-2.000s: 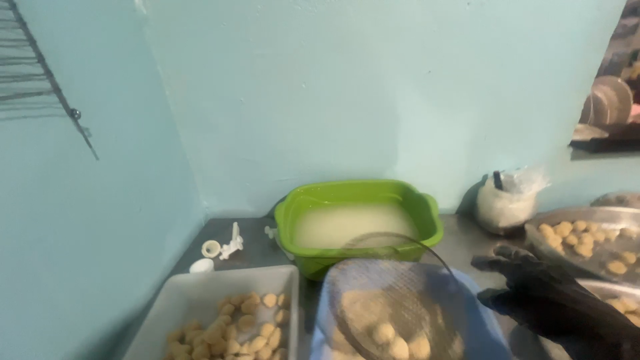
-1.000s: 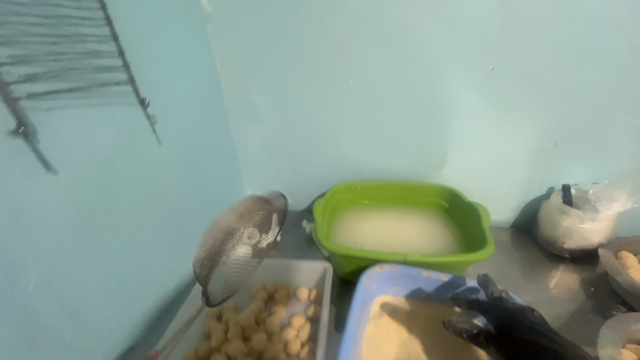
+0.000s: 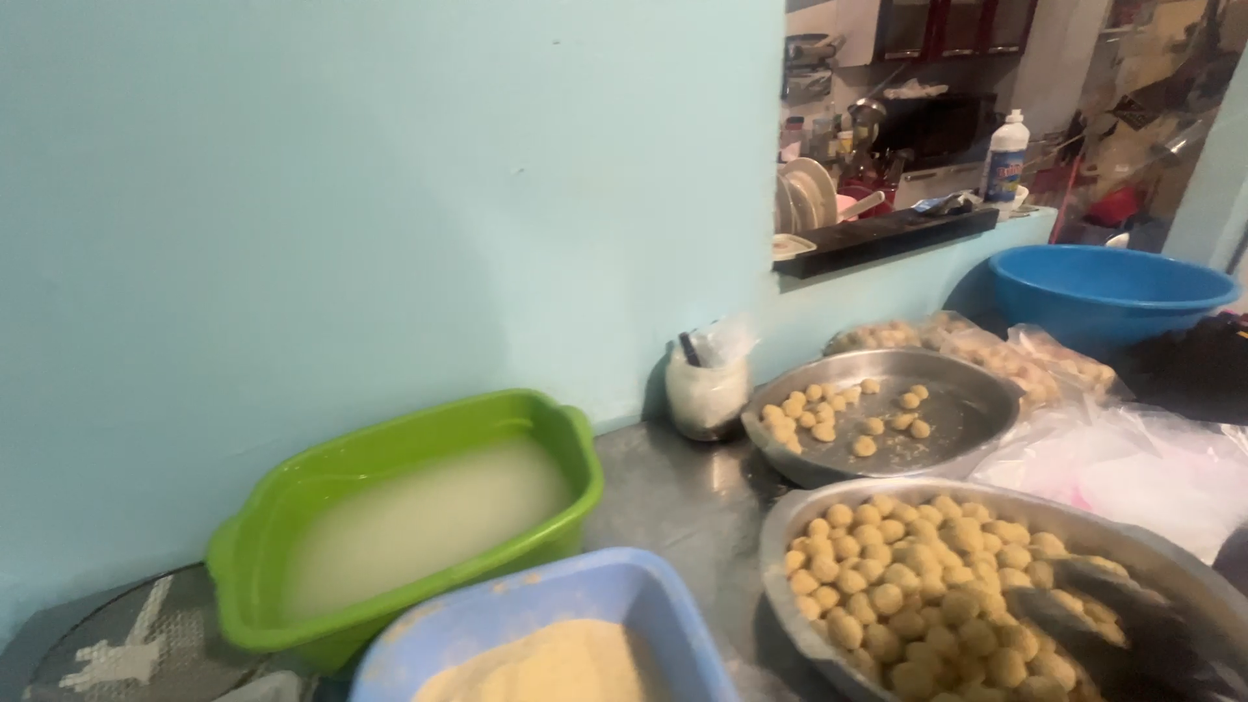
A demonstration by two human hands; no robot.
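My right hand point(image 3: 1121, 609), in a black glove, reaches into a large metal pan point(image 3: 795, 585) full of breaded balls point(image 3: 907, 585). Its fingers are among the balls; blur hides whether it grips any. My left hand is out of view. Left of the pan stands a blue plastic tub point(image 3: 643, 575) with pale breadcrumbs point(image 3: 556, 663). Behind that tub is a green basin point(image 3: 390, 444) of cloudy liquid point(image 3: 429, 531). A mesh strainer point(image 3: 107, 643) lies at the lower left, beside the green basin.
A second metal pan point(image 3: 946, 419) holds more balls behind the full one. Near the wall stand a white container point(image 3: 707, 395) and filled plastic bags point(image 3: 1033, 366). Clear plastic point(image 3: 1131, 468) lies at right, before a large blue basin point(image 3: 1111, 283). Above is a black sill point(image 3: 887, 239).
The view has swung right. My right hand has moved from over the blue tub into the pan of balls. The strainer, raised above the pale tray a second ago, is now down beside the green basin.
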